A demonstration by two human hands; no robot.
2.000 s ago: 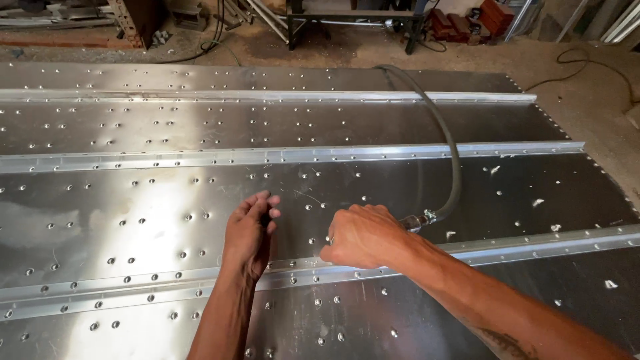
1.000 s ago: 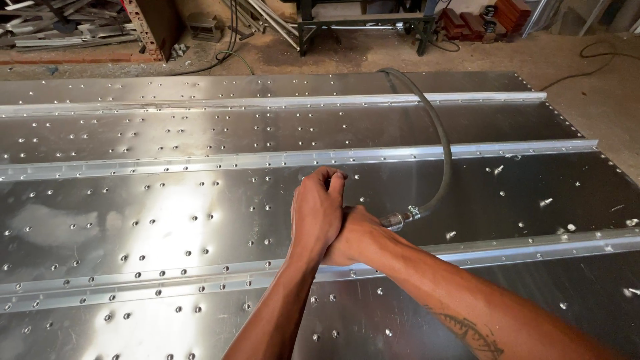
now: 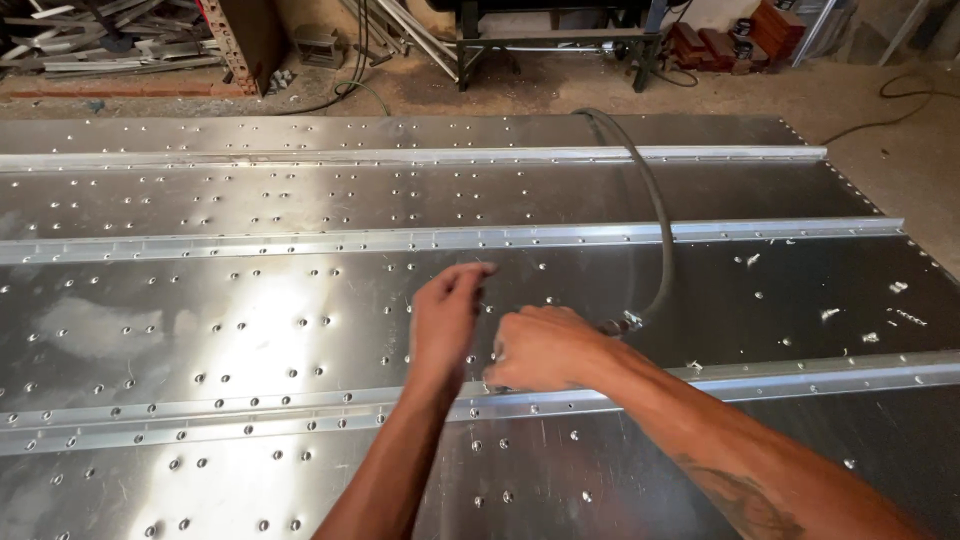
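Observation:
A large sheet-metal panel [image 3: 600,195] with rows of rivets and long metal ribs [image 3: 562,236] lies below my hands. My right hand [image 3: 544,345] is closed round a tool whose body it mostly hides; a metal hose fitting [image 3: 619,325] shows behind the hand, joined to a dark air hose [image 3: 664,225] that loops over the ribs to the panel's far edge. My left hand [image 3: 448,315] is raised just left of it, fingertips bent together; whether something small is between them cannot be told.
Beyond the panel stand a dark metal stand [image 3: 555,37] and red-brown blocks [image 3: 712,49]. Metal offcuts [image 3: 135,45] are heaped at the far left, near a hollow-brick edge [image 3: 232,52]. Cables lie on the concrete floor [image 3: 900,165]. Metal shavings [image 3: 829,313] are scattered on the panel's right part.
My left hand moved right to meet my right hand one second ago, and is now apart from it again, to its left. My right hand keeps its hold on the tool.

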